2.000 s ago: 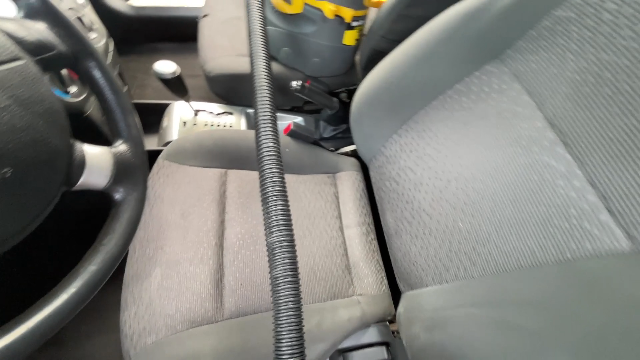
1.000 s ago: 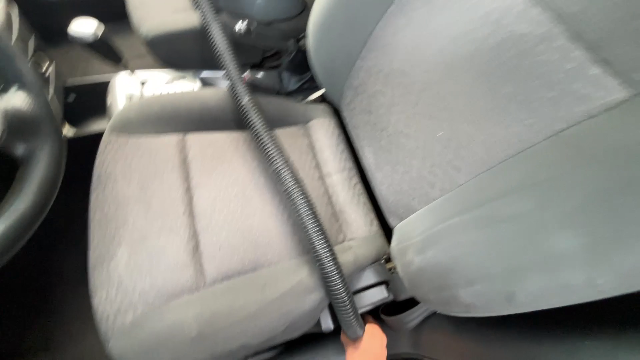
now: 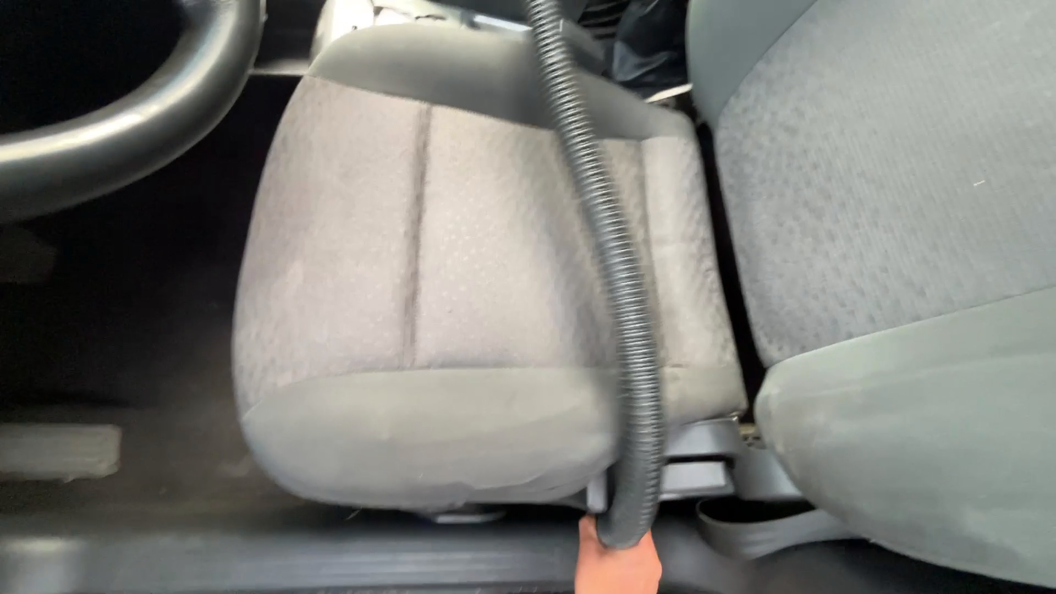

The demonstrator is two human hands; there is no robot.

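Note:
A ribbed black plastic hose (image 3: 619, 247) runs from the top edge down across the grey fabric car seat cushion (image 3: 495, 247), bending at the cushion's near side. At the bottom edge, what looks like my right hand (image 3: 619, 565) is closed around the hose's lower part, beside the seat's outer base. Most of that hand is cut off by the frame, and whatever is on the hose below it is hidden. My left hand does not show.
A steering wheel (image 3: 223, 74) is at upper left, over the dark footwell. The seat backrest (image 3: 891, 190) stands at right. A belt strap (image 3: 775, 532) loops beside the seat base. The door sill (image 3: 330, 557) runs along the bottom. A pedal-like grey pad (image 3: 58, 451) lies at left.
The hand, not in view two seconds ago, appeared at the bottom on the hose a second ago and still holds it. The hose now bends more at its lower part. The view has shifted closer over the seat.

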